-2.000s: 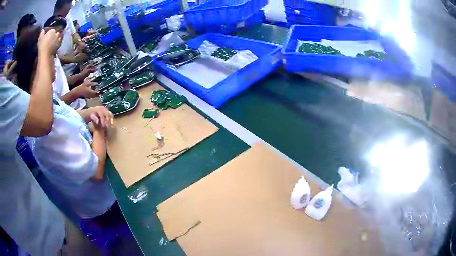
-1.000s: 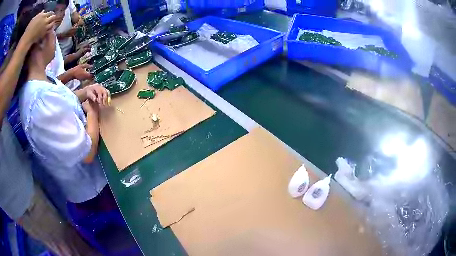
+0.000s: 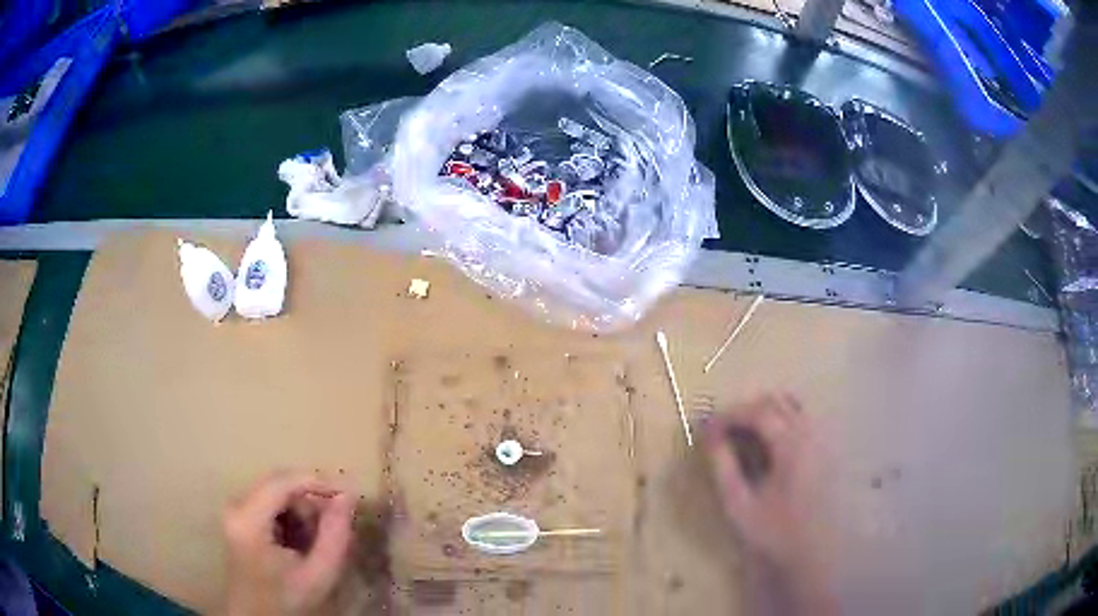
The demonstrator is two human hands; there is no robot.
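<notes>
My left hand (image 3: 287, 539) is at the lower left over the cardboard, its fingers curled with a gap between them and nothing visible in it. My right hand (image 3: 771, 481) is at the lower right, blurred, fingers bent, nothing visible in it. Between them a stained cardboard pad (image 3: 434, 409) bears a small white glue dish (image 3: 484, 531) with a thin applicator stick (image 3: 572, 531) resting in it. A tiny white cap (image 3: 509, 452) sits above the dish. Two cotton swabs lie right of the pad, one upright-slanting (image 3: 676, 391) and one (image 3: 735, 333) farther right.
An open clear bag (image 3: 656, 259) of red and silver pieces lies beyond the pad. Two white glue bottles (image 3: 261, 277) stand out at left, near a crumpled white wrap (image 3: 331, 193). Two dark see-through shells (image 3: 789, 157) lie at upper right. Blue bins (image 3: 30, 132) show at the upper corners.
The view has swung from the neighbouring workers and blue bins at left to the wearer's own place. Both my hands, the glue dish and the swabs now show.
</notes>
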